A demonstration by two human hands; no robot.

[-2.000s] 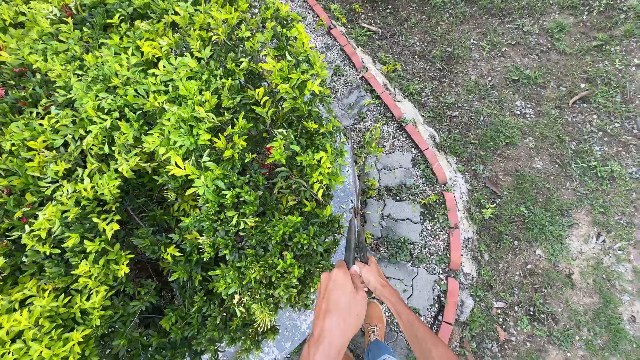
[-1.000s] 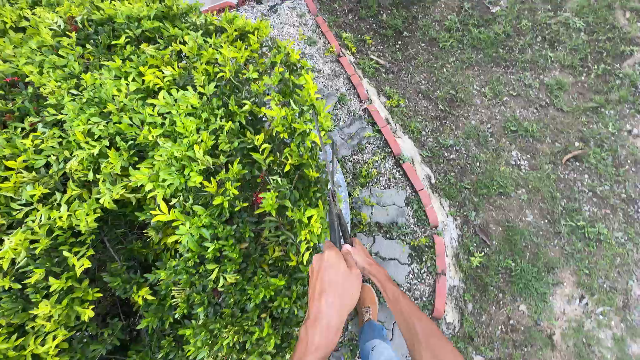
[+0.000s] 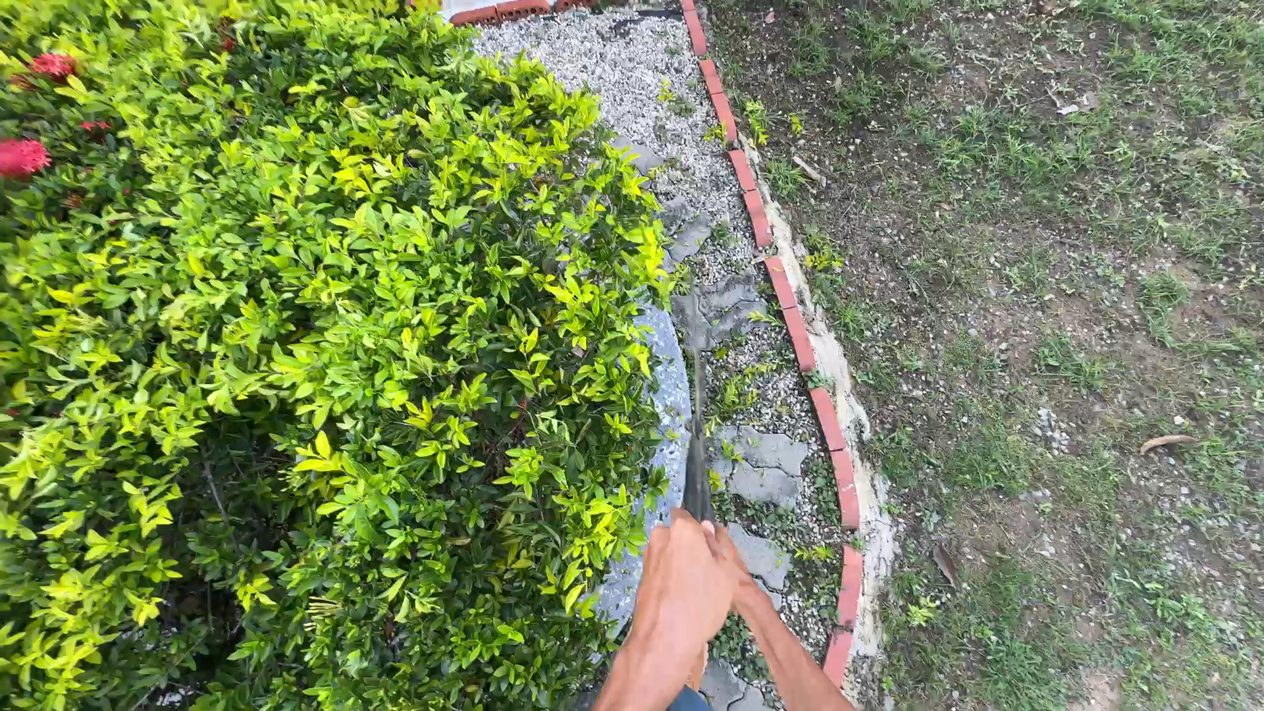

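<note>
Hedge shears [image 3: 697, 434] point away from me along the right side of a leafy green hedge [image 3: 395, 346], their blades blurred and lying close together over the path. My left hand [image 3: 686, 573] is closed around the handle area, at the hedge's edge. Against it on the right, partly behind it, my right hand [image 3: 729, 565] is closed on the shears too. The handles themselves are hidden by my hands. The blades are beside the hedge, over a grey stone kerb [image 3: 667, 395] and gravel.
Grey paving stones [image 3: 760, 464] sit in gravel [image 3: 642, 79] to the right of the hedge. A curved edging of red bricks [image 3: 790, 316] borders the path, with patchy grass and soil [image 3: 1066, 346] beyond it. Red flowers [image 3: 22, 158] show at the upper left.
The blades, against the hedge's side a second ago, now lie over the path just right of it. The view has shifted, showing more gravel at the top.
</note>
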